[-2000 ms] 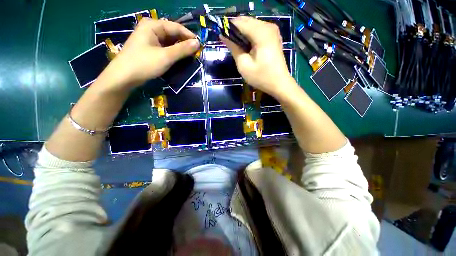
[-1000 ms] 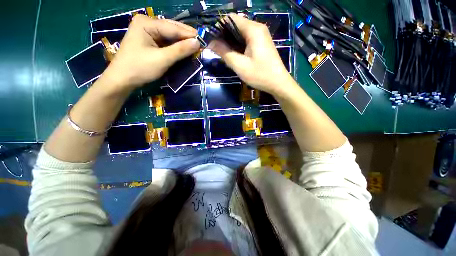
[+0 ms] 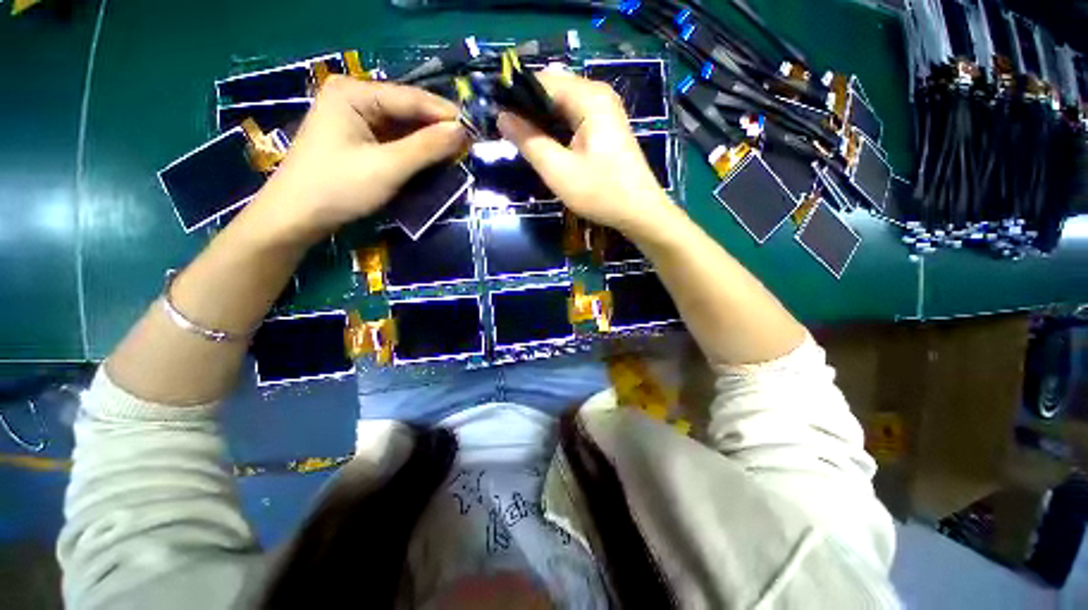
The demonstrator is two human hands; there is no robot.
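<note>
My left hand [image 3: 364, 155] pinches one end of a display module [image 3: 430, 198] between thumb and forefinger, at its flex tail, which the fingers mostly hide. The black screen hangs tilted below my fingertips. My right hand [image 3: 591, 143] is closed around a bunch of black cables [image 3: 523, 95] with yellow and blue bits near the ends. Its thumb and forefinger meet close to my left fingertips. Whether the tail and a cable are joined cannot be told. Below lie rows of black screens [image 3: 438, 329] with orange flex tails, in a clear tray [image 3: 483, 280].
On the green bench [image 3: 143, 274], a tilted screen [image 3: 215, 176] lies left of my left hand. Cables with screens attached [image 3: 758, 197] are piled to the right. Dense black cable bundles [image 3: 978, 167] lie at the far right. A brown box [image 3: 954, 405] is below the bench.
The view has shifted a little. Both hands stay near each other, and the right fingertips have closed in on the left. Yellow cable bits show again between them.
</note>
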